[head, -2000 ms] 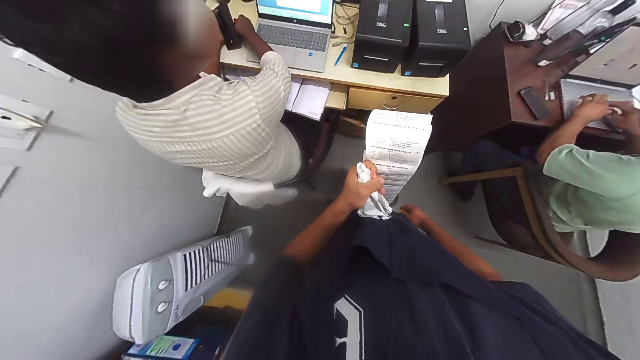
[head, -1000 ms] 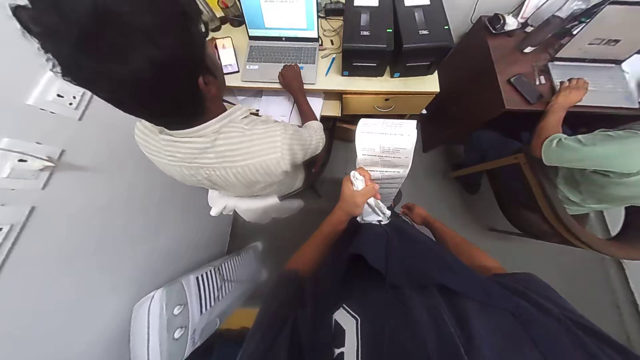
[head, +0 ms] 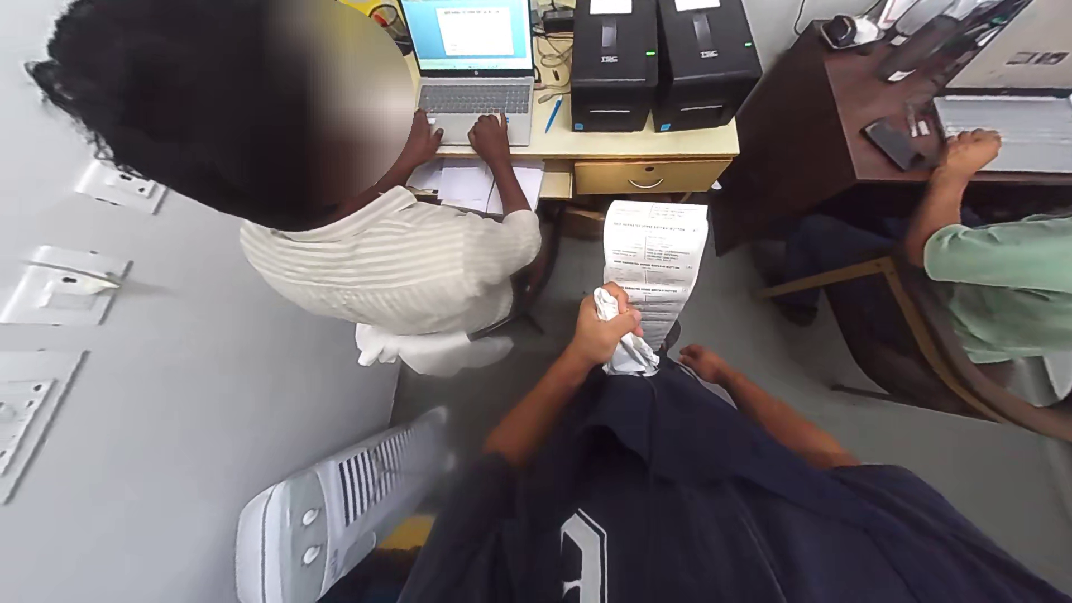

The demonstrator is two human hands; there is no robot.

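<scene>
My left hand (head: 607,327) grips a bunched white paper or plastic piece (head: 632,353) together with a long printed paper strip (head: 657,243), which bears writing and stands up curled beyond the fingers. My right hand (head: 703,362) hangs to the right of the strip, apart from it; its fingers look curled, and whether it holds anything cannot be made out. The lower end of the strip is hidden behind my left hand and my dark shirt.
A seated person in a striped shirt (head: 394,260) types on a laptop (head: 477,92) at front left. Two black TSC label printers (head: 615,75) stand on the desk above a drawer (head: 641,176). Another person sits at right in a chair (head: 909,318). A white appliance (head: 335,502) stands lower left.
The person in the striped shirt has let go of the phone and now has both hands at the laptop. My left hand keeps its hold on the paper.
</scene>
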